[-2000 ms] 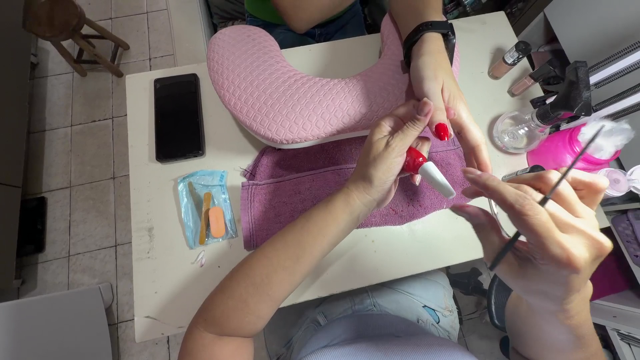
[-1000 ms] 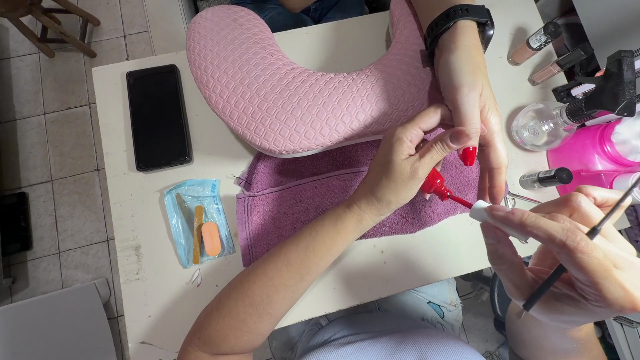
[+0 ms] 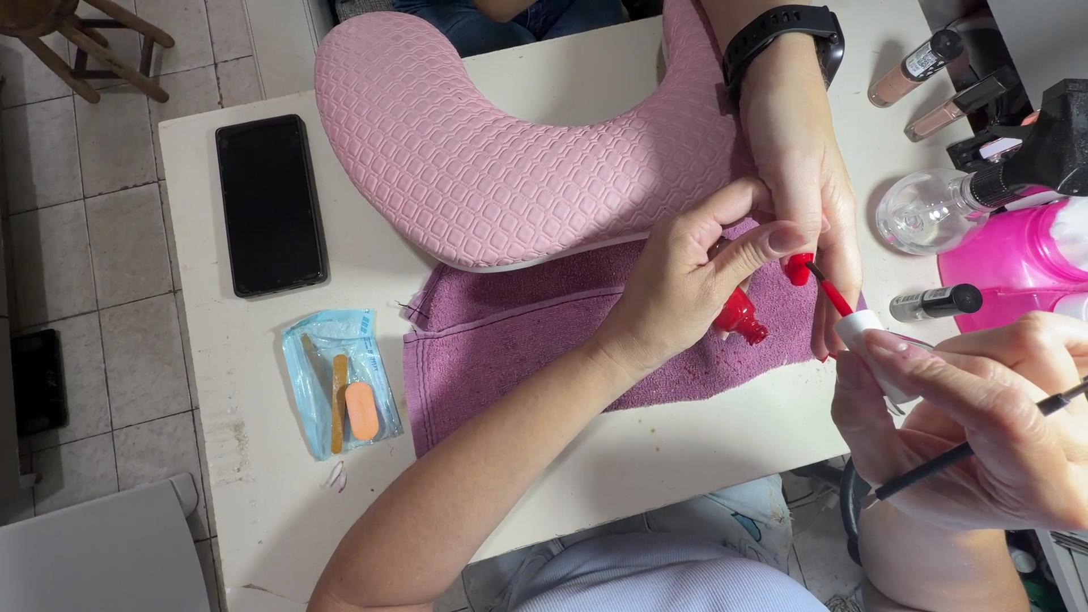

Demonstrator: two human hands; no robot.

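My left hand [image 3: 680,280] grips an uncapped bottle of red nail polish [image 3: 741,318] low in its fingers, while its thumb and forefinger touch a finger of another person's hand [image 3: 803,170]. In my right hand [image 3: 977,416] are the white cap [image 3: 869,340] with its red-coated brush [image 3: 833,289] and a thin dark tool [image 3: 926,470] lying across the fingers. The brush tip meets the red-painted nail [image 3: 798,269]. Beneath the hands lies a purple towel [image 3: 527,348], and the other person's wrist, wearing a black watch, is beside a pink padded armrest [image 3: 510,170].
A black phone [image 3: 270,206] and a blue pouch [image 3: 323,340] with an orange block and a wooden stick lie on the left of the white table [image 3: 340,527]. At right stand nail polish bottles [image 3: 916,68], a clear pump bottle [image 3: 922,212] and a pink container [image 3: 1003,255].
The brush has come out of the red bottle, where it was about two seconds ago, and moved to the other person's nail. My left hand still holds the bottle.
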